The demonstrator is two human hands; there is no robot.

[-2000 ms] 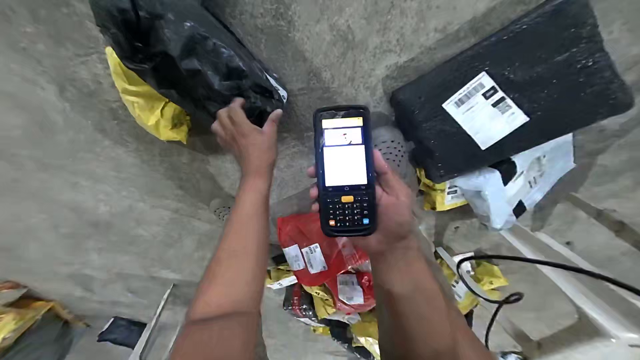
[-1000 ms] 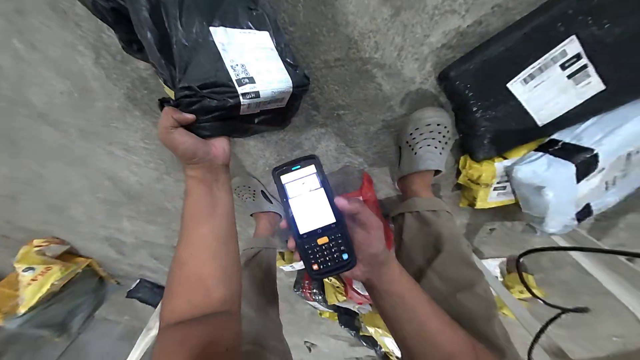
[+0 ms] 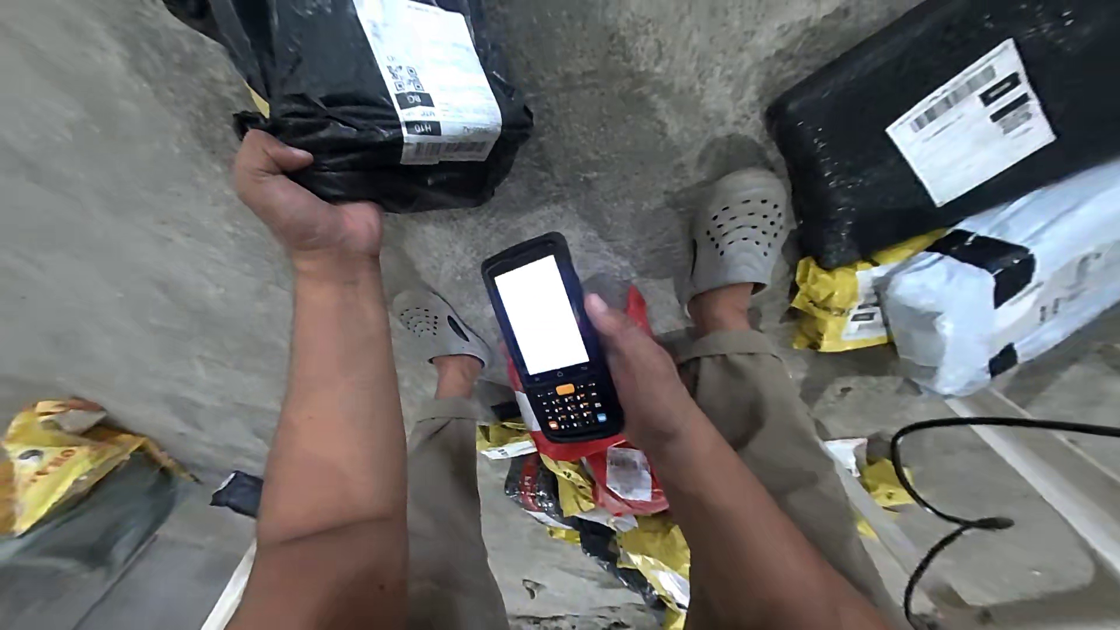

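Note:
A parcel in black plastic wrap [image 3: 350, 114] is held by its near left end in my left hand [image 3: 306, 197], thumb over the plastic, most fingers hidden below it. Its white printed label [image 3: 437, 79] faces up. My right hand [image 3: 634, 367] grips a handheld barcode terminal [image 3: 556, 337] with a dark case and a keypad. The terminal's screen is lit white, and its top points away from me. Its lower end overlaps a red plastic parcel [image 3: 626, 477] farther down.
At the right lie a large black-wrapped parcel [image 3: 840, 166], a white bag [image 3: 1041, 280] and a yellow parcel [image 3: 831, 302]. Several parcels [image 3: 656, 551] lie between my legs. A black cable [image 3: 927, 429] curls at lower right. A yellow bag [image 3: 61, 455] is at lower left.
The black parcel now shows its label, which was out of sight two seconds ago. My left hand has gone from its near edge to gripping its left end. The terminal has tilted in my right hand.

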